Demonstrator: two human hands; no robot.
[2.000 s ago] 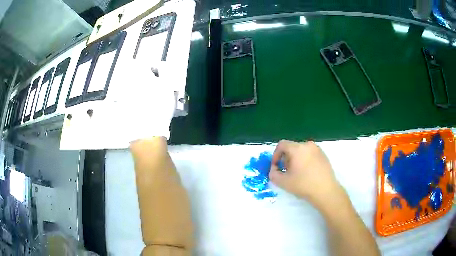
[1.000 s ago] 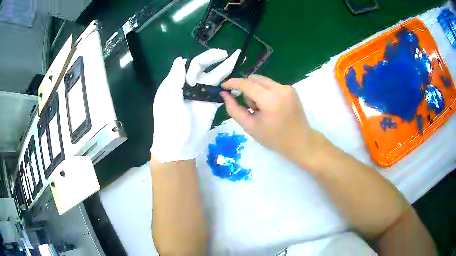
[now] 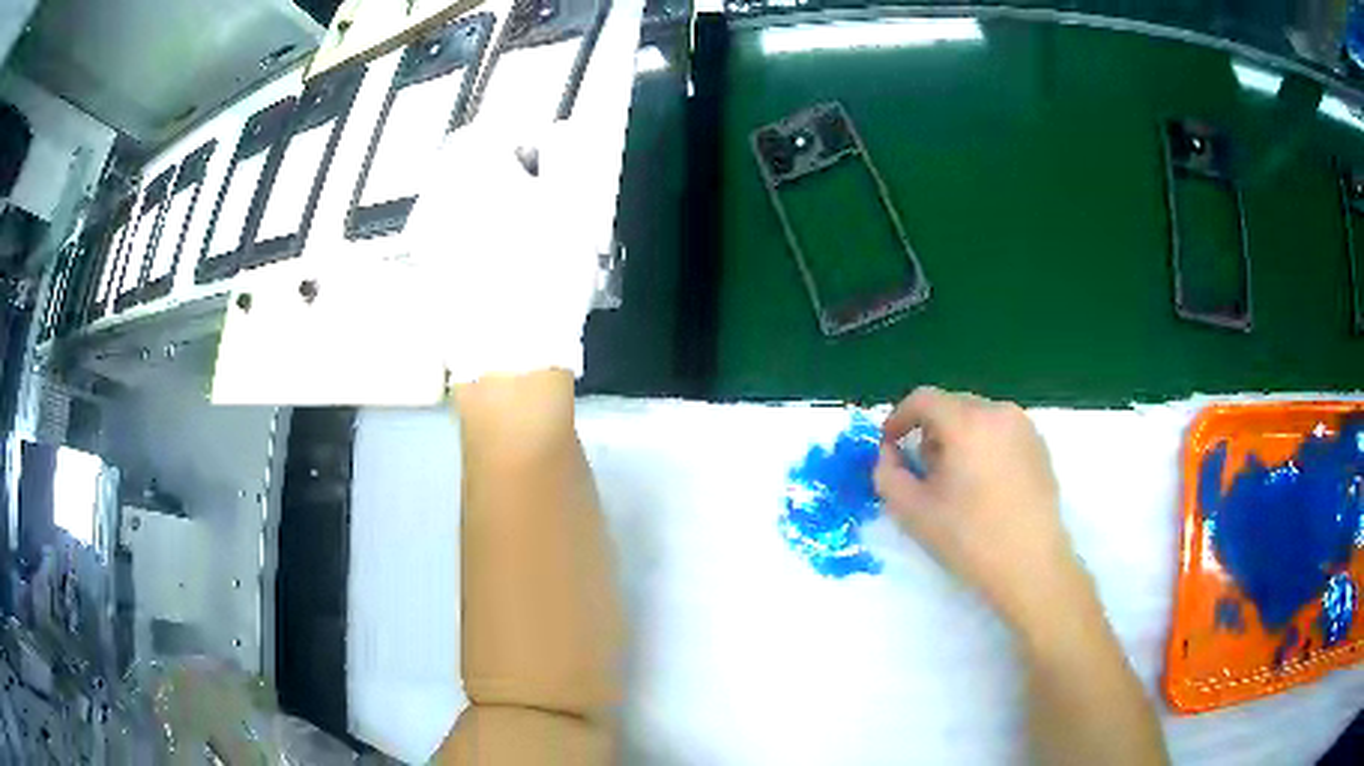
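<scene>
My left hand [image 3: 516, 270], in a white glove, is over the white fixture plate [image 3: 359, 322] at the upper left. The glove blends into the plate, so its fingers and grip are unclear. A dark phone middle frame [image 3: 576, 68] lies just beyond it, partly cut off by the top edge. My bare right hand [image 3: 972, 479] is at the right edge of the loose pile of blue pieces [image 3: 835, 506] on the white sheet. Its thumb and forefinger are bent close together; I cannot tell whether a piece is between them.
More frames [image 3: 299, 172] lie in a row on the fixture. The green conveyor belt [image 3: 1032, 225] carries a tilted frame [image 3: 853, 232], an upright one [image 3: 1209, 225] and one cut off at the right edge. An orange tray [image 3: 1189, 629] with a blue heap stands at right.
A second ago both hands held a dark frame together over the belt. Now they are apart, left over the fixture, right at the blue pile. The view has turned and belt frames show in different places.
</scene>
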